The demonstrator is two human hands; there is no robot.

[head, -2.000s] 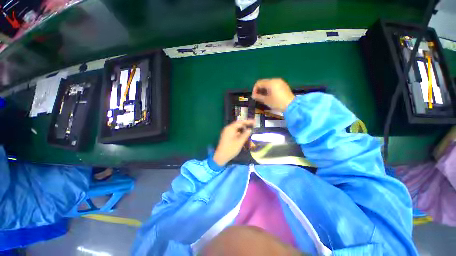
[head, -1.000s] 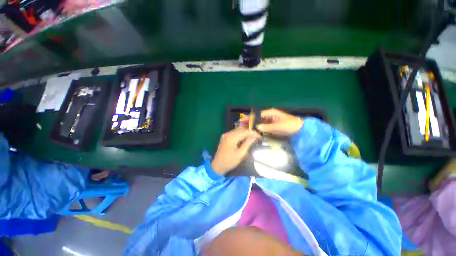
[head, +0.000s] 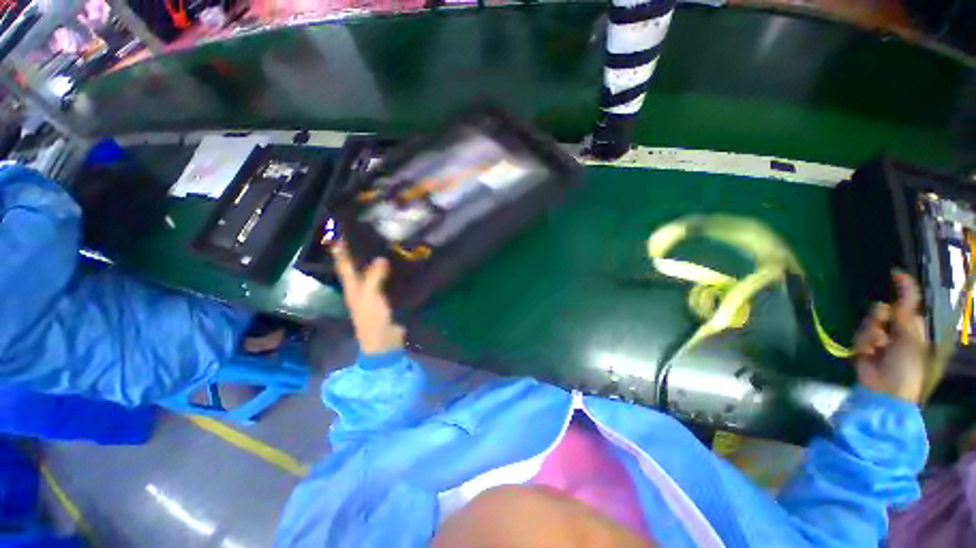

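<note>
My left hand (head: 371, 305) grips the near left edge of a black foam tray (head: 540, 145). The tray is blurred and tilted, raised over the bench and partly over another tray. Inside it is an open tablet assembly (head: 455, 193) with silver-white panels and an orange flex cable. My right hand (head: 897, 348) is at the far right, fingers bent, beside the right tray stack. A pale yellow strip (head: 755, 284) lies looped on the bench, and one end runs to my right fingers. I cannot tell if they pinch it.
Black trays with units stand at left (head: 262, 214) and right (head: 872, 219). A striped post (head: 631, 64) rises behind the green bench (head: 578, 300). A white sheet (head: 217, 164) lies at the back left. A person in blue (head: 139, 332) sits at left, near a blue stool (head: 252, 385).
The middle tray has left its place before me and is now up at the left in my left hand. My right hand has moved far right. The yellow strip now shows on the bench.
</note>
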